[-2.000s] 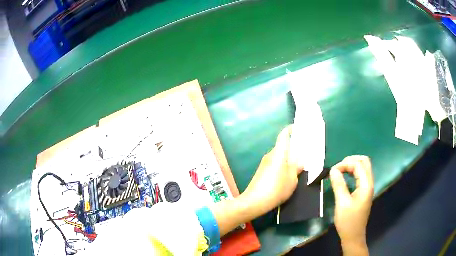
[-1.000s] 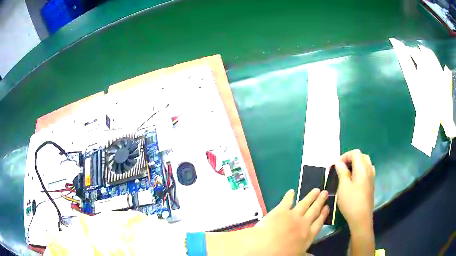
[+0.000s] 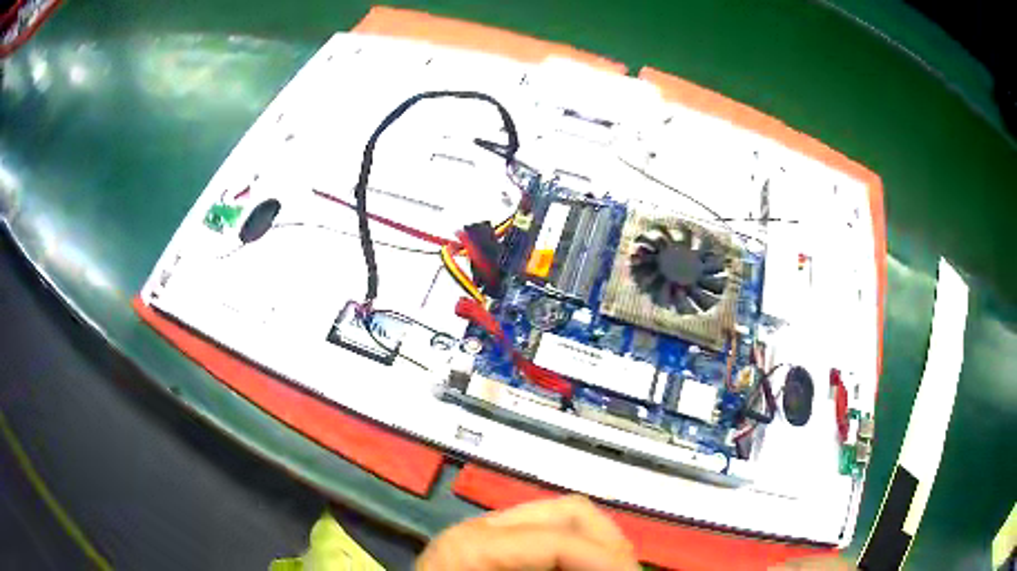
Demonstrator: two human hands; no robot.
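Observation:
The white metal back panel lies across the view, with the blue motherboard at its middle. The black fan of the CPU cooler sits on its finned heatsink. A thick black cable loops left of the board. Red wires and a red, yellow and black power cable lie at the board's left side. My left hand is cut off by the bottom edge; its fingertips are hidden. A sliver of skin at the bottom right, probably my right hand, is almost wholly out of view.
Red-orange padding shows under the panel's edges on the green bench. A pale strip with black tape lies right of the panel. Speakers and small green boards sit near both panel sides.
The view has swung left, so the panel now fills the middle. My hands have left the black tape and pale backing and are now at the bottom edge.

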